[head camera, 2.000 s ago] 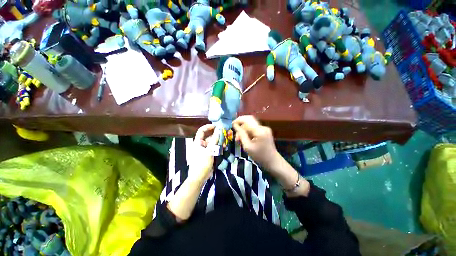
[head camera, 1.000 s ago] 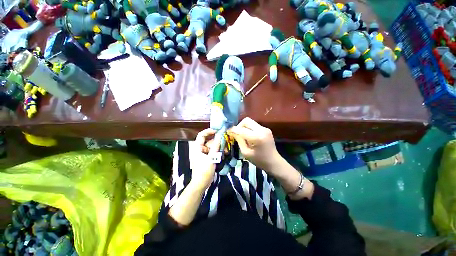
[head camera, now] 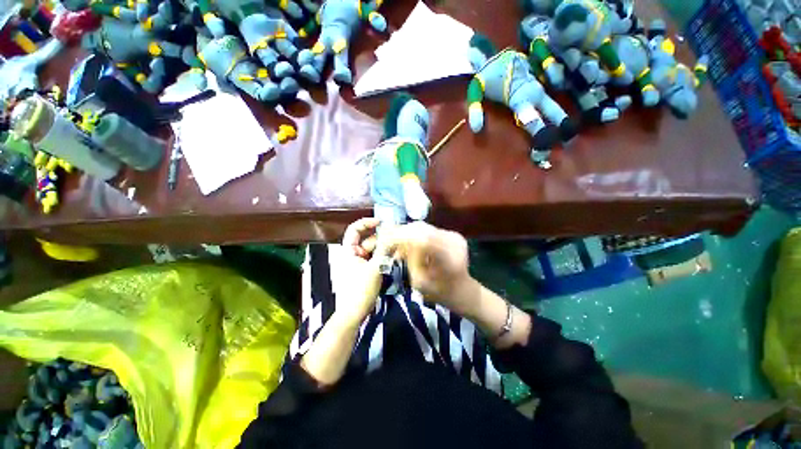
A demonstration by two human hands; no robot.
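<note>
A grey-blue plush doll with a green upper arm and yellow bands lies over the table's front edge, its head on the table and its legs towards me. My left hand holds the doll's lower part from the left, above the striped lap. My right hand is at the same lower part from the right, its fingers bent and close to my left fingers. The hands hide most of the legs and the yellow trim. No needle or thread can be made out.
The brown-red table holds heaps of dolls, two paper sheets, bottles, a small yellow piece and a thin tan rod. A yellow sack stands left, a blue crate right.
The doll has turned, so its green arm now shows on its right side. My right hand has moved over the lower part and hides the yellow trim seen before.
</note>
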